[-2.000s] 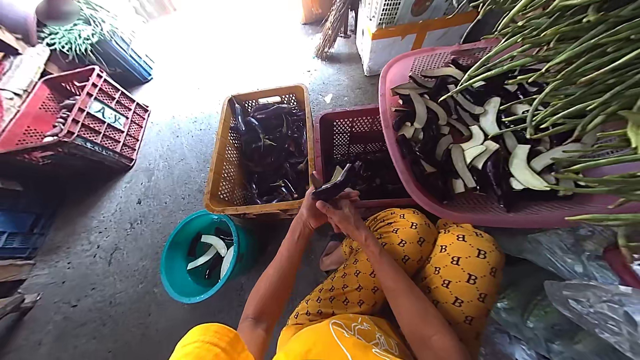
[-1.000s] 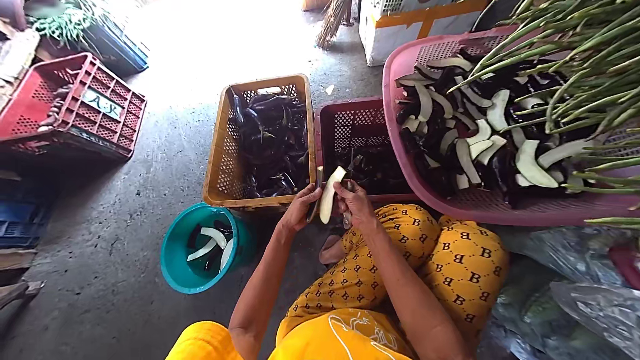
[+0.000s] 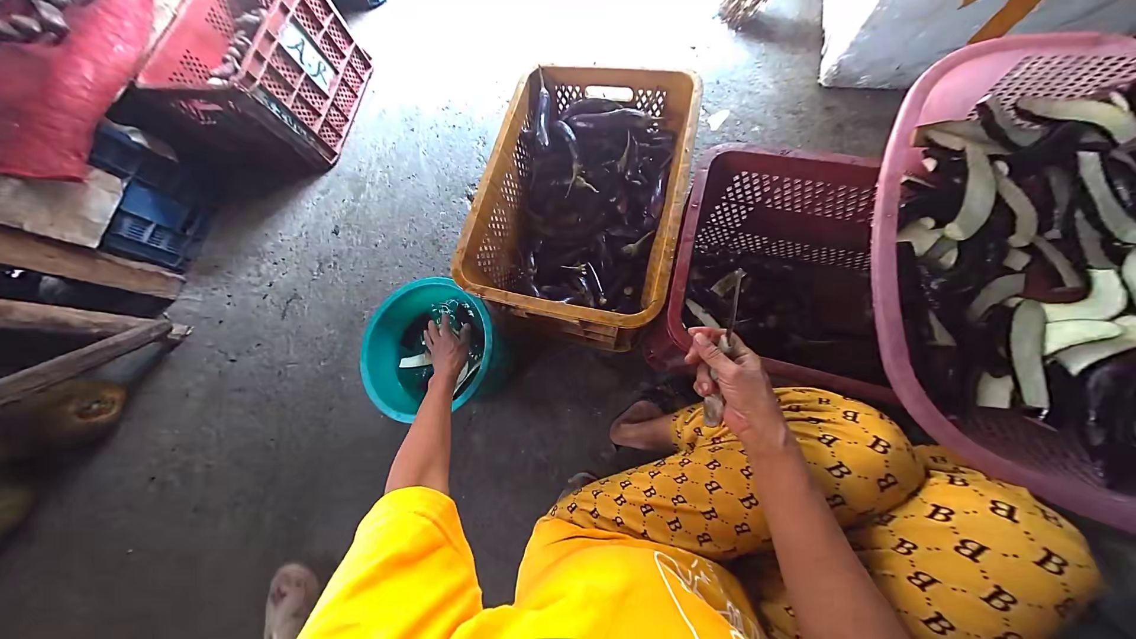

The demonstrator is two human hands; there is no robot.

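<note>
My left hand reaches down into a teal plastic bucket, at the water with cut eggplant pieces in it; its fingertips are partly hidden by the water. In my right hand is a knife, its blade pointing up and away from me, over the near edge of a dark red crate. Whole eggplants fill much of the yellow-brown crate between the bucket and the red one.
A pink basket of sliced eggplant stands at the right, beside a white box. Red crate, blue crates and wooden slats line the left. A bare foot shows at the bottom.
My left hand has moved left from beside my right hand into the bucket. The pale eggplant piece held between my hands one second ago is no longer there. The view has shifted left.
</note>
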